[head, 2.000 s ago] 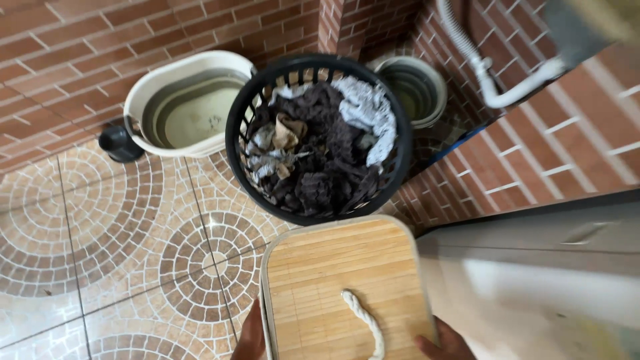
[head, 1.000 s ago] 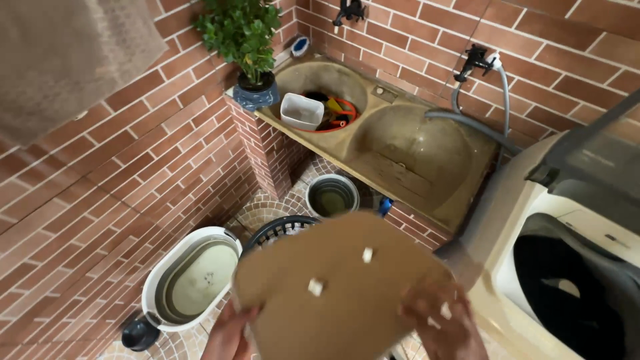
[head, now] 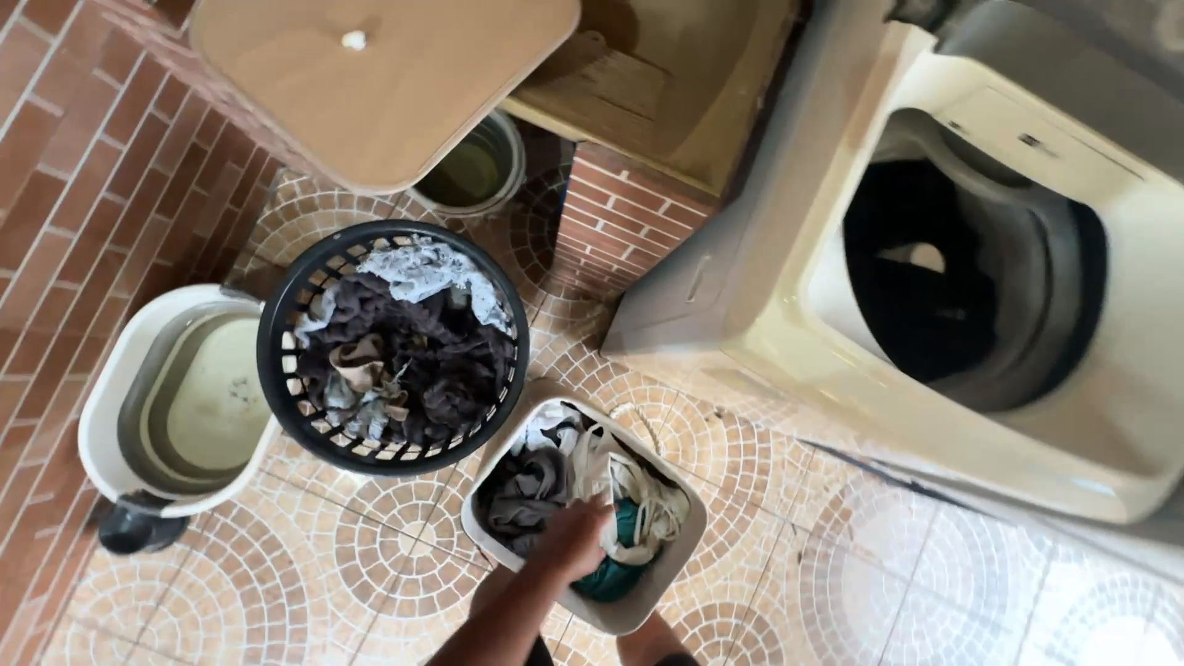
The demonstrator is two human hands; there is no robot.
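My left hand (head: 575, 538) reaches into a light square hamper (head: 689, 546) standing on the floor. Its fingers close on a cream-white cloth (head: 638, 490), partly hidden by the hand. Dark grey clothes (head: 527, 499) and a green cloth (head: 606, 578) lie beside it. My right hand is out of view. Up and left of the hamper is a black round laundry basket (head: 277, 388) with dark, brown and pale patterned clothes (head: 435, 370). The wooden hamper lid (head: 398, 102) lies over part of the sink, rope-knot side up.
At right stands a top-loading washing machine (head: 786, 361), its lid raised, with dark contents in its drum. A stone sink (head: 629, 92) is at the top. An oval collapsible tub (head: 102, 435), a black container (head: 139, 527) and a round bucket (head: 513, 176) stand on the tiled floor.
The lid has gone from my two hands to the sink. The hamper's contents now show, and my left hand is inside it. My right hand has left the view.
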